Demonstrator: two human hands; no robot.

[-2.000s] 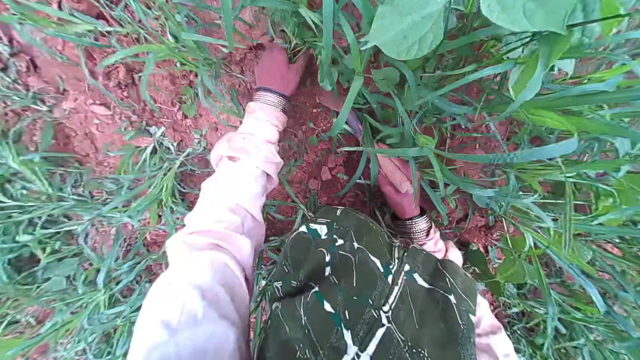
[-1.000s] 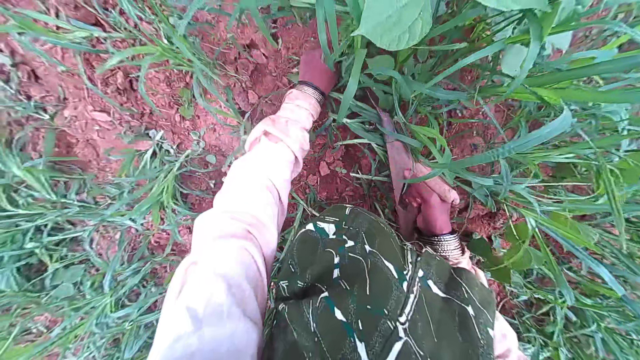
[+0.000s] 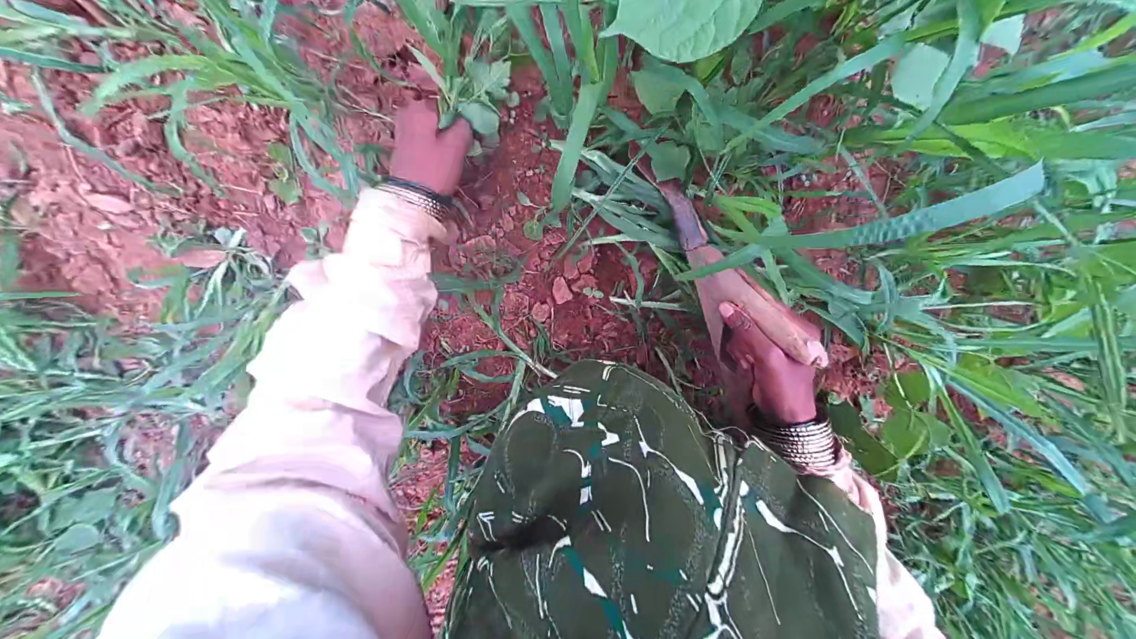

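My left hand (image 3: 432, 146) is closed around the stems of a small leafy weed (image 3: 479, 93) at the upper left, low over the red soil. Its fingertips are partly hidden by leaves. My right hand (image 3: 777, 368) grips the wooden handle (image 3: 754, 306) of a hand tool at right of centre. The tool's dark metal part (image 3: 688, 222) points up and away among grass blades, and its far end is hidden by leaves. Both wrists carry stacked bangles.
Red crumbly soil (image 3: 568, 302) with small stones lies between my hands. Dense long grass (image 3: 1021, 222) stands on the right, with more grass (image 3: 80, 382) on the left. A broad leaf (image 3: 688, 27) hangs at the top. Green patterned cloth (image 3: 621, 506) covers my knees.
My left hand has moved left since one second ago, and leafy stems now show in its grasp. My right hand keeps hold of the tool, whose dark part shows more plainly now.
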